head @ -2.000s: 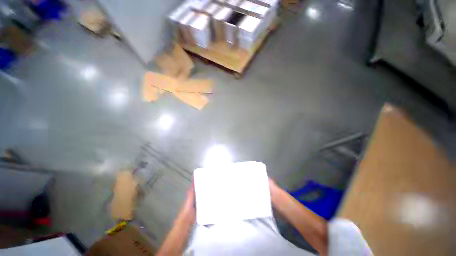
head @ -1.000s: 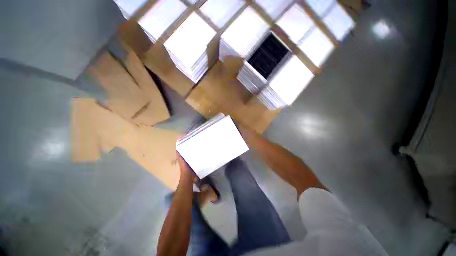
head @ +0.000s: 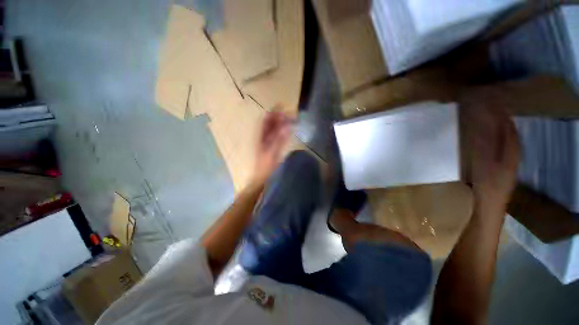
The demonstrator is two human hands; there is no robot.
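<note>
A stack of small solar panels (head: 400,149), white side up, sits at the near left part of the pallet (head: 416,212). My left hand (head: 274,136) is blurred and empty, fingers loosely spread, away from the stack over loose cardboard. My right hand (head: 495,149) is blurred at the right of the stack, beside a brown divider and the neighbouring panels; whether it grips anything cannot be told. More panel stacks (head: 463,19) stand behind and to the right (head: 549,159), with cardboard dividers between them.
Loose cardboard (head: 241,57) lies on the floor left of the pallet. A brown box (head: 101,282) and a large white sheet (head: 44,260) are at the lower left. My bent knees and one foot are close to the pallet's edge.
The panel stack held in both hands has gone down onto the pallet. My left hand has come off it to the left. The view has moved closer to the pallet.
</note>
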